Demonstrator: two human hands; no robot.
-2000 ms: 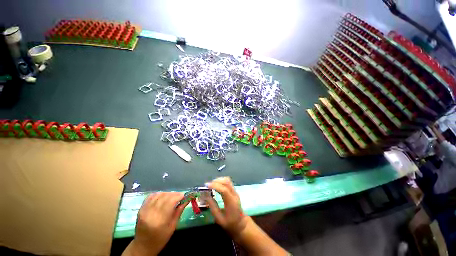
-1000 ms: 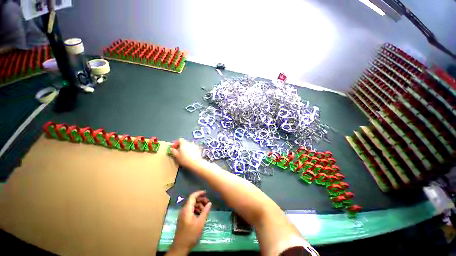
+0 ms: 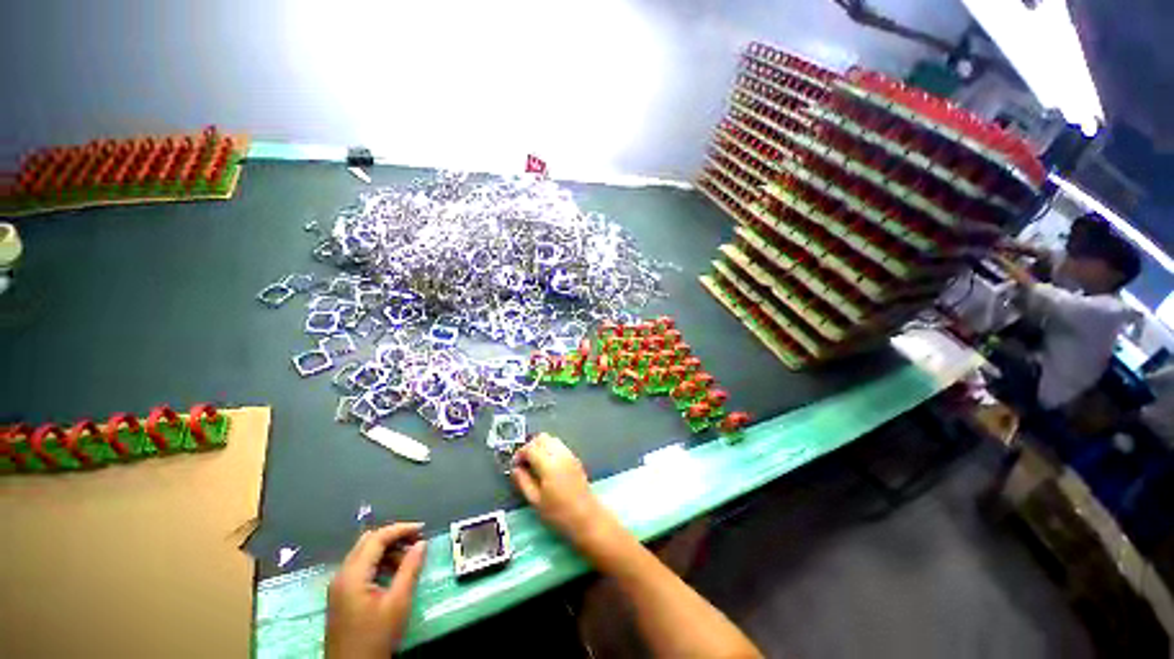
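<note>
My right hand (image 3: pixel 556 483) is at the near side of the pile of silver-white open frames (image 3: pixel 483 251), its fingertips closed on the edge of a frame (image 3: pixel 507 430). My left hand (image 3: pixel 373 590) is at the near bench edge, left of the fixture, fingers curled and apart from the thumb, with nothing visible in it. The dark square fixture with a pale rim (image 3: pixel 480 543) lies on the taped edge between my hands. Loose green boards with red loops (image 3: pixel 650 361) lie right of the pile. Finished units (image 3: pixel 122 435) stand in a row on the cardboard sheet (image 3: pixel 116 554).
Tall stacked loaded trays (image 3: pixel 850 193) stand at the right. A loaded tray (image 3: pixel 129 167) is at the far left. A pale flat strip (image 3: pixel 395 443) and white scraps (image 3: pixel 287 556) lie on the mat. A person (image 3: pixel 1081 309) is beyond the stack at the right.
My right hand has left the end of the cardboard row and moved right to the frames. My left hand is beside the fixture, which is now uncovered. The camera view has turned right.
</note>
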